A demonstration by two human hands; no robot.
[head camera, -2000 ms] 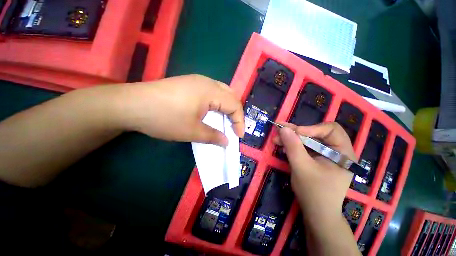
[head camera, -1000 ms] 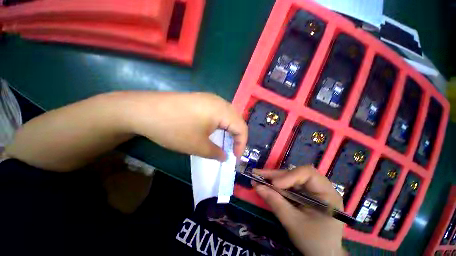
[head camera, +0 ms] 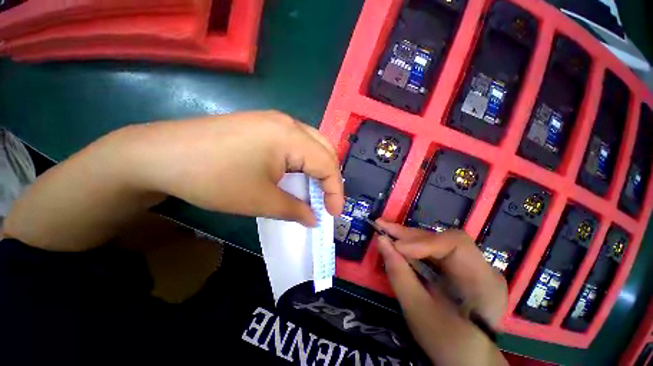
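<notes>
The red foam tray [head camera: 422, 129] holds black open-backed phones in two rows. My left hand [head camera: 286, 175] pinches the folded white sticker sheet [head camera: 286, 246], which has pale blue marks along its strip and hangs at the tray's near left corner. My right hand [head camera: 447, 275] holds the dark tweezers [head camera: 429, 271] like a pen. Their tip is at the silver and blue lower part of the near-left phone [head camera: 376, 164]. Whether a label is at the tip cannot be told.
Stacked red trays [head camera: 236, 43] lie at the upper left on the green bench [head camera: 179, 93]. White and black sheets [head camera: 598, 18] lie beyond the tray at the upper right. Part of another red tray [head camera: 641, 343] shows at the lower right edge. Dark clothing with white lettering is below.
The tweezers moved from the upper-left phone to the sticker sheet, then right to the near-left phone. The left hand still holds the sheet. The view has shifted, with the tray higher in the picture.
</notes>
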